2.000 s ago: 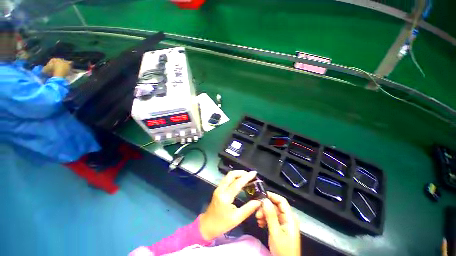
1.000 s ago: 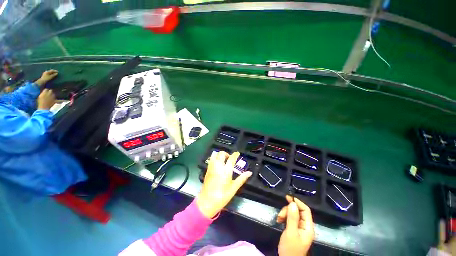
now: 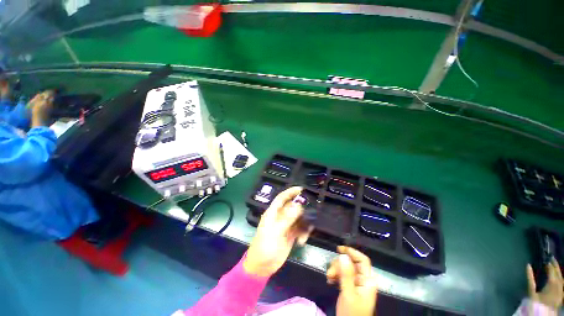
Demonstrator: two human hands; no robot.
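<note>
The black foam tray (image 3: 396, 258) lies on the mat in front of me with watch units in most pockets. My left hand (image 3: 272, 237) is over its left front part and holds a dark, blurred watch unit (image 3: 309, 217) at the fingertips. The front-row pocket beside it is empty. A unit with a white pattern (image 3: 266, 192) sits in the leftmost front pocket. A small light patch shows behind my left fingertips. My right hand (image 3: 355, 281) is at the tray's front edge, fingers curled together; whether it holds something small cannot be told.
A power supply (image 3: 176, 145) with red digits stands left of the tray, a cable loop (image 3: 213, 216) below it. A paper (image 3: 235, 154) bears one watch. A lone watch (image 3: 504, 212) and another tray (image 3: 525, 185) lie right. People's hands show at both sides.
My left hand has lifted a watch unit out of the third front pocket, which held one a second ago. My right hand has moved slightly left. A neighbour's hand has come further in at right.
</note>
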